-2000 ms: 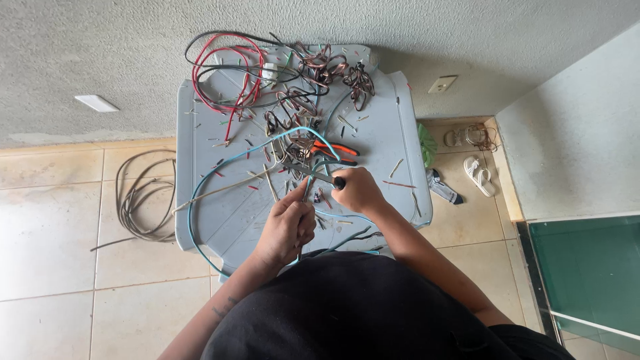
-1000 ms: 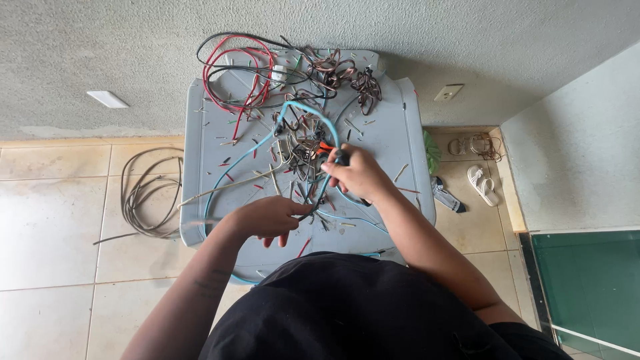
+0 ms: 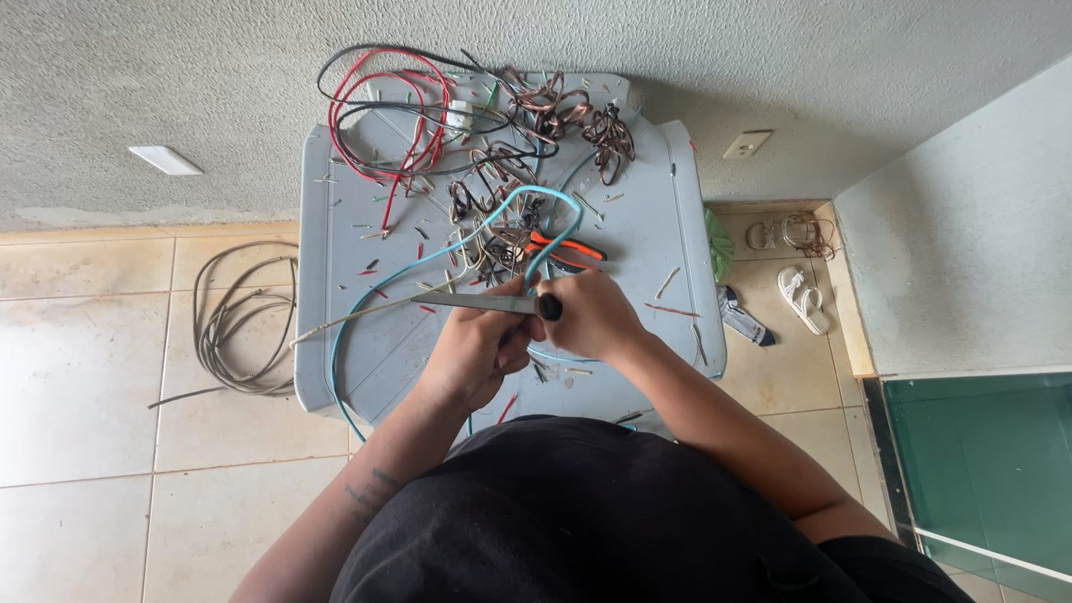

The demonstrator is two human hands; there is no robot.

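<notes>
My right hand (image 3: 590,314) is closed on the dark handle of a knife (image 3: 481,301), whose blade points left across my left hand (image 3: 481,347). Between the fingers of my left hand is a light-blue cable (image 3: 548,194), which arches up over the table and loops down its left side. Both hands meet just below a heap of cut wire and insulation pieces (image 3: 502,251). Orange-and-black pliers (image 3: 574,249) lie right above my right hand. A thin cream cable (image 3: 360,314) runs from the heap to the table's left edge.
The grey plastic table (image 3: 316,276) bears a red wire coil (image 3: 335,126), brown wire bundles (image 3: 610,146) and a white connector (image 3: 459,117). A grey cable coil (image 3: 222,335) lies on the tiled floor at left; a sandal (image 3: 802,300) and a sock (image 3: 744,316) at right.
My left hand has come up to my right hand from lower left, where it was apart one second ago. The knife blade now shows plainly across my left hand.
</notes>
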